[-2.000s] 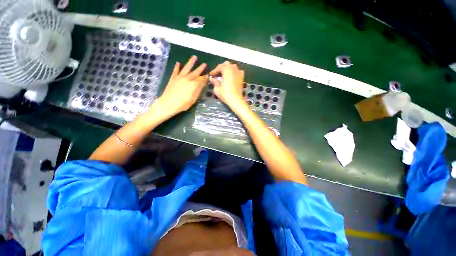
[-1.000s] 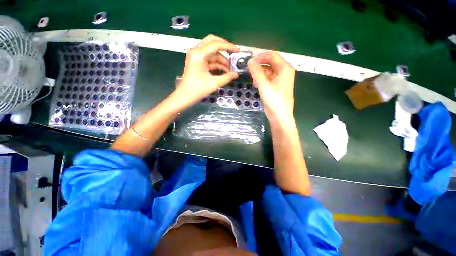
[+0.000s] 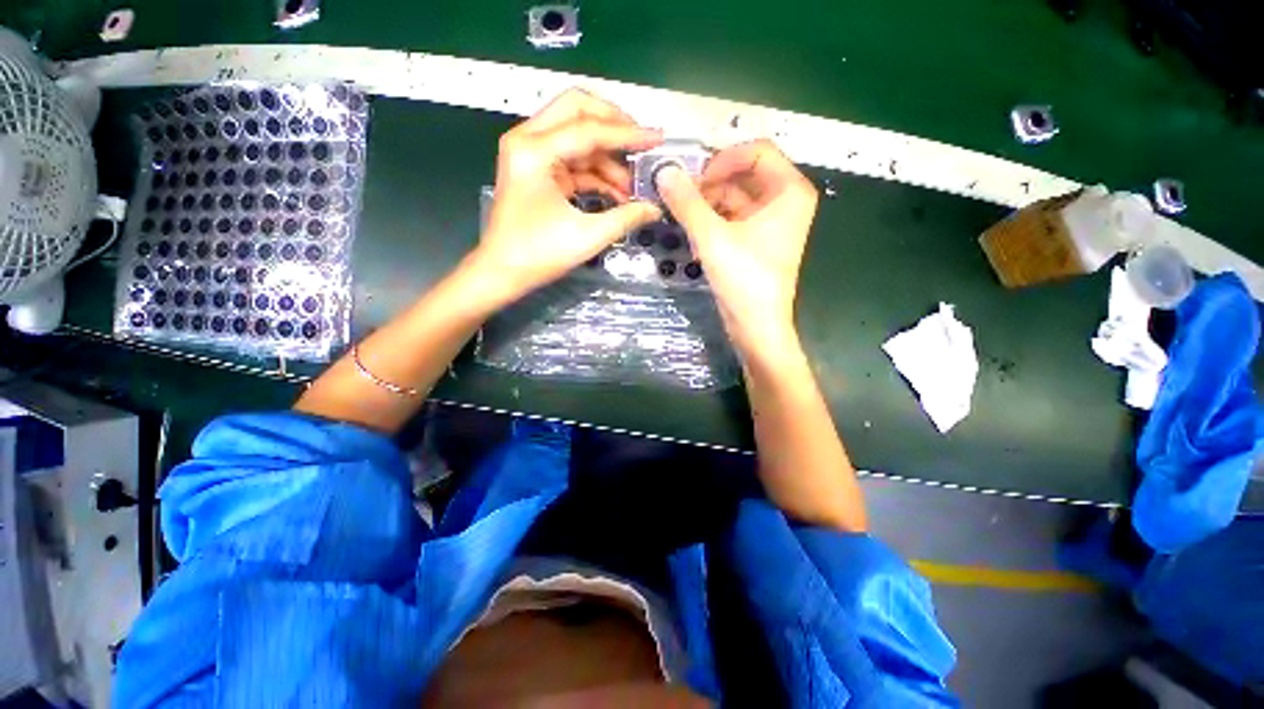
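Observation:
A small squarish silver-grey housing point(image 3: 653, 169) with a dark round centre is held up above the small tray. My left hand point(image 3: 562, 194) grips its left side between thumb and fingers. My right hand point(image 3: 749, 229) is at its right side, with the thumb on the round centre; the fingers behind are partly hidden. The clear small blister tray point(image 3: 596, 339) lies below the hands, with dark discs in its upper rows and shiny pockets without discs nearer me. The hands hide part of its top.
A large blister tray point(image 3: 243, 222) of dark discs lies left, beside a white fan point(image 3: 35, 173). Several housings sit on the green belt point(image 3: 776, 49) beyond the white strip. A white wipe point(image 3: 936, 366), brown box point(image 3: 1033, 247), clear cup point(image 3: 1160, 276) and another person's blue sleeve point(image 3: 1199, 416) are right.
Both hands have come up from the small tray and now hold a housing. Since the last frame, my right thumb has moved onto its round centre. The view has shifted slightly.

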